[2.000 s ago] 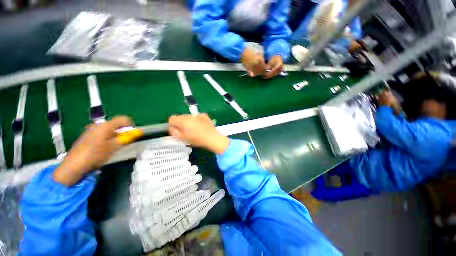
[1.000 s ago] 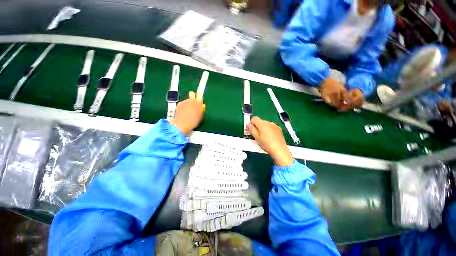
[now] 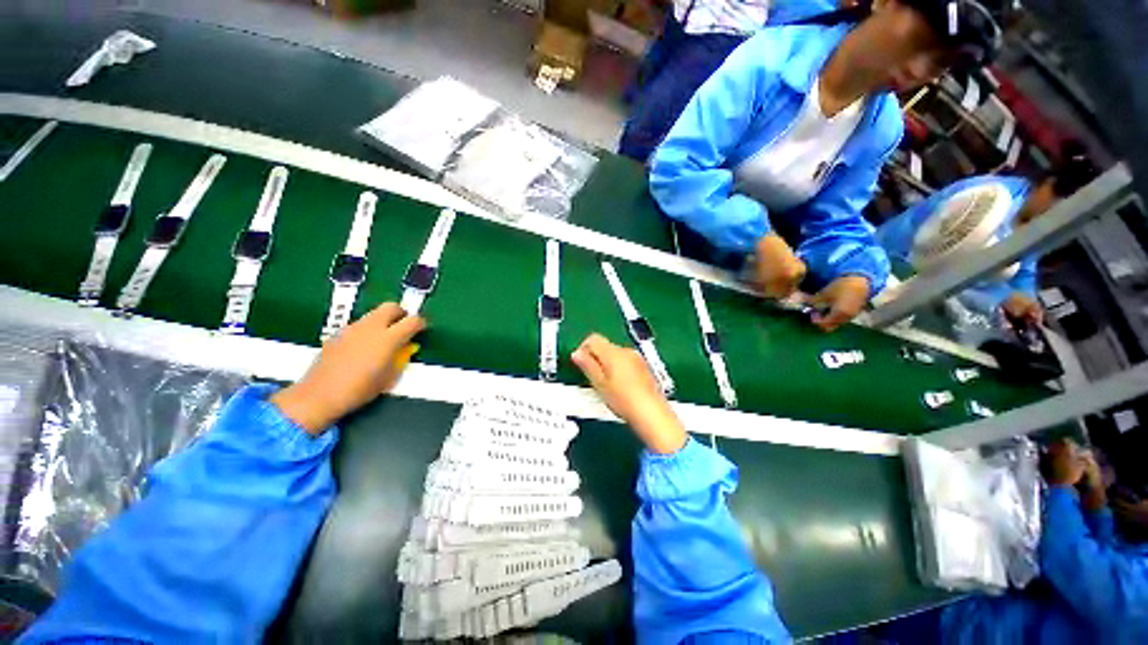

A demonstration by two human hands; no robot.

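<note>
My left hand (image 3: 353,372) is at the belt's near rail, closed around a yellow hand tool (image 3: 404,357), of which only a small part shows. Its fingertips are at the lower end of a strapped watch (image 3: 421,275) lying across the green belt; whether they touch it is unclear. My right hand (image 3: 630,388) is over the near rail with fingers curled, just right of another strapped watch (image 3: 550,306); nothing shows in it, but the fingertips are too blurred to tell. A fanned stack of white straps (image 3: 497,504) lies on the bench between my forearms.
Several strapped watches lie across the belt (image 3: 485,334). Clear plastic bags (image 3: 113,428) lie left of my left arm, with bagged items (image 3: 951,517) at right and more (image 3: 472,145) on the far bench. A co-worker in blue (image 3: 755,139) works across the belt. A pale bar crosses at right.
The camera view has shifted. My left hand has drawn back from the belt toward the near rail, uncovering a watch's dark head. My right hand no longer overlaps the strap it was at.
</note>
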